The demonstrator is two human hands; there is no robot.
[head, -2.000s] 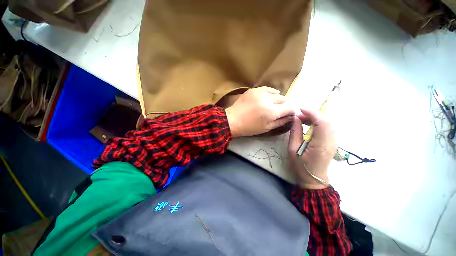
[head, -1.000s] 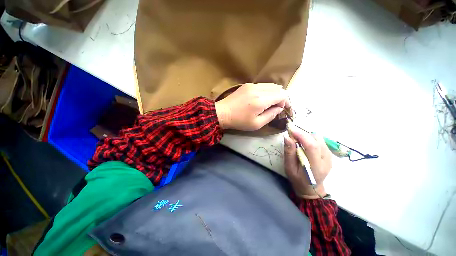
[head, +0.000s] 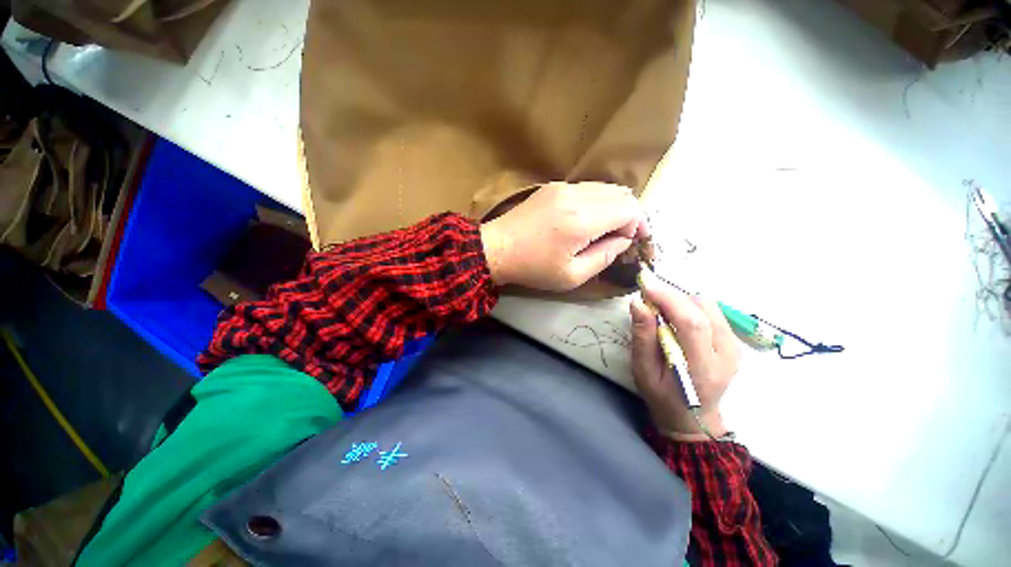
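A large tan-brown bag body (head: pixel 499 100) lies on the white table, its near edge folded under my left hand. My left hand (head: pixel 565 235) pinches the bag's corner. A dark reddish-brown corner patch (head: pixel 623 270) shows just below its fingertips. My right hand (head: pixel 690 352) holds the yellow-handled pen-like tool (head: pixel 672 352) like a pen, its white rear towards me and its tip at the corner by my left fingertips. The exact contact of the tip is too small to tell.
A green-handled awl (head: pixel 748 326) with a black cord loop lies right of my right hand. Thread snips or similar tools (head: pixel 990 222) lie at far right among threads. Brown pieces (head: pixel 942 28) lie at both far corners. A blue bin (head: pixel 166 255) stands at left.
Since the first frame, the yellow tool has swung round, its tip from pointing away up-right to the bag corner. My left hand has shifted slightly left. The last second shows almost no movement.
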